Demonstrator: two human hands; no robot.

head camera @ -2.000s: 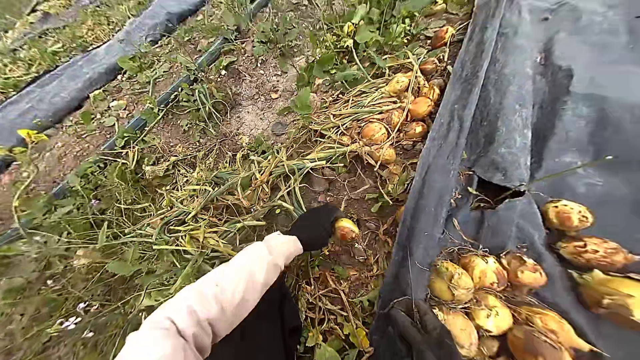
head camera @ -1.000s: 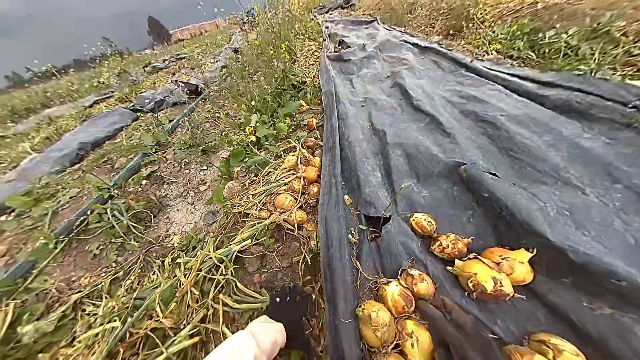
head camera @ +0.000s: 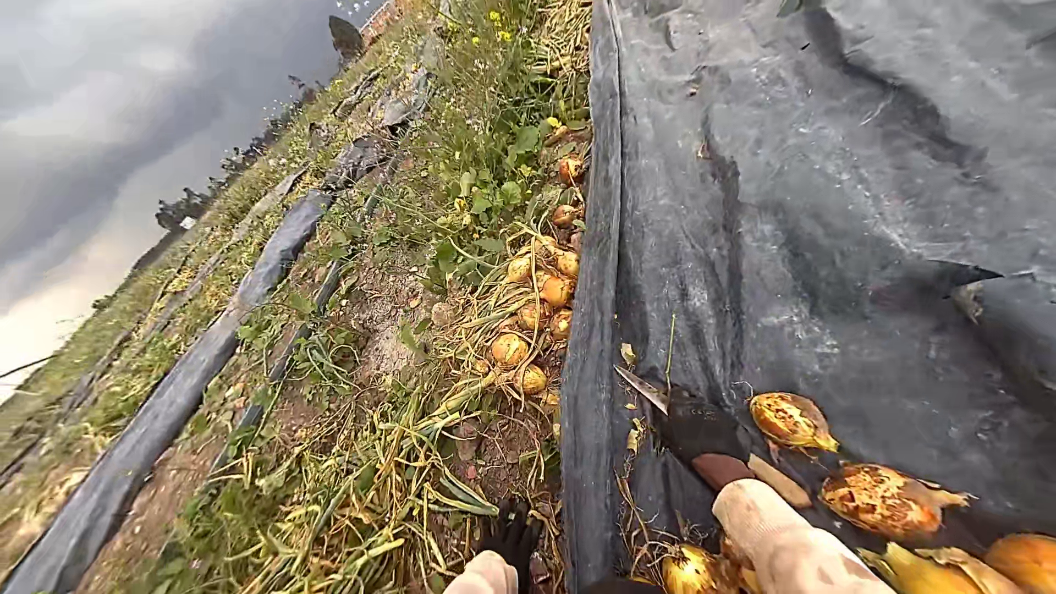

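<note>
My left hand (head camera: 513,536), in a black glove, is low at the bottom centre over soil and dry stalks beside the dark sheet, its fingers apart with nothing visible in them. My right hand (head camera: 701,433), in a dark glove, is over the sheet with a pointed metal blade (head camera: 643,389) sticking out from it; the grip is mostly hidden. Just right of this hand lies a yellow onion (head camera: 788,419), and farther right a browned onion (head camera: 887,499). Another onion (head camera: 691,569) with roots lies below it. Several onions (head camera: 509,350) with dry tops are heaped on the soil left of the sheet.
A wrinkled dark plastic ground sheet (head camera: 817,239) covers the right side, with a tear (head camera: 961,274) in it. Pulled stalks (head camera: 371,487) lie on the left. Beyond them run a thin dark hose (head camera: 285,363) and a strip of grey sheeting (head camera: 198,363). Weeds (head camera: 495,148) grow ahead.
Two seconds ago my left hand held an onion over the soil; now no onion shows in it. My right hand has moved from beside the onions to farther up the sheet. The view has tilted strongly.
</note>
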